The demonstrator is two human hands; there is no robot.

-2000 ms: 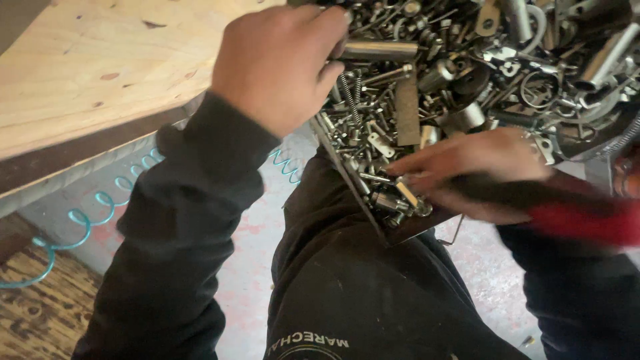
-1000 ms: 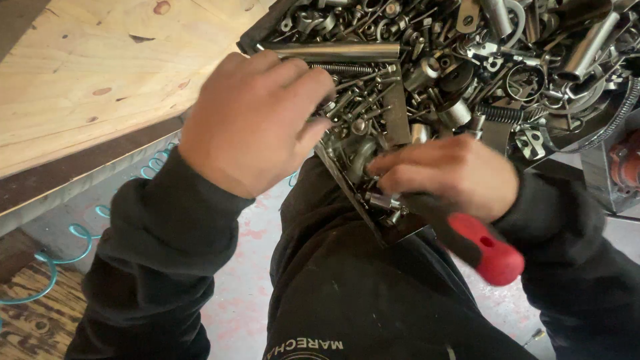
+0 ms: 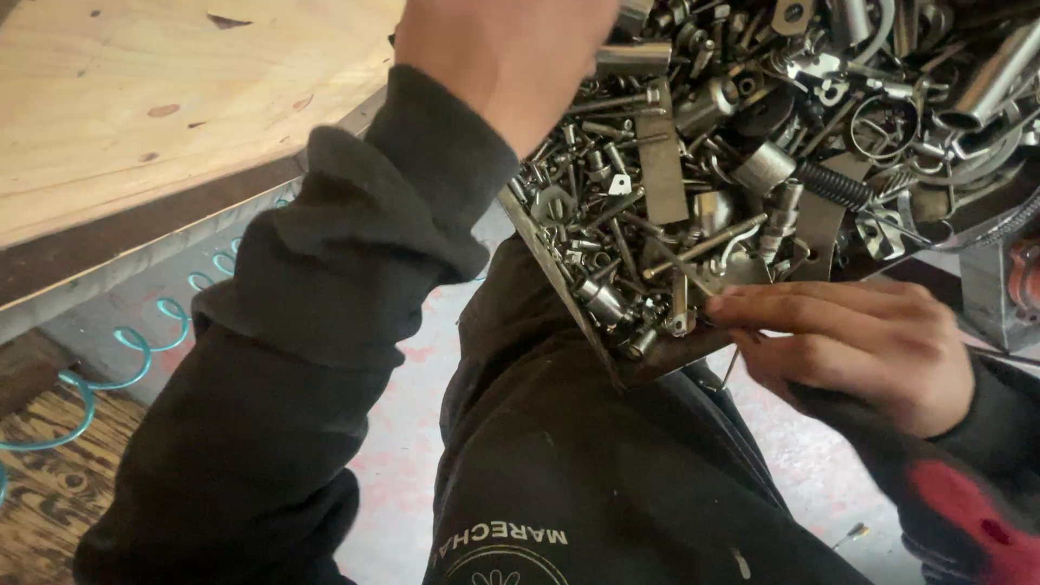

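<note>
A metal tray [image 3: 561, 280] heaped with bolts, springs, washers, tube pieces and brackets reaches over my legs. My left hand [image 3: 512, 61] is at the tray's upper left, beside a short metal tube [image 3: 634, 58]; its fingers are cut off by the frame or hidden, so its grip cannot be told. At the tray's near right edge is my right hand [image 3: 853, 345], closed around a tool with a black and red handle [image 3: 967, 508]. Its fingertips are near a flat metal strip [image 3: 681, 305] and small fasteners. The working end of the tool is not clearly visible.
A wooden panel [image 3: 187, 106] with a dark edge lies at the upper left. Below it a coiled teal hose [image 3: 134, 349] hangs over the floor, near a dark-grained board [image 3: 57, 455]. A grey metal part [image 3: 987, 284] with a reddish piece stands at the right.
My left hand has moved up along the tray, partly out of the frame. My right hand has stayed by the near right corner with the red and black tool, whose handle has swung about.
</note>
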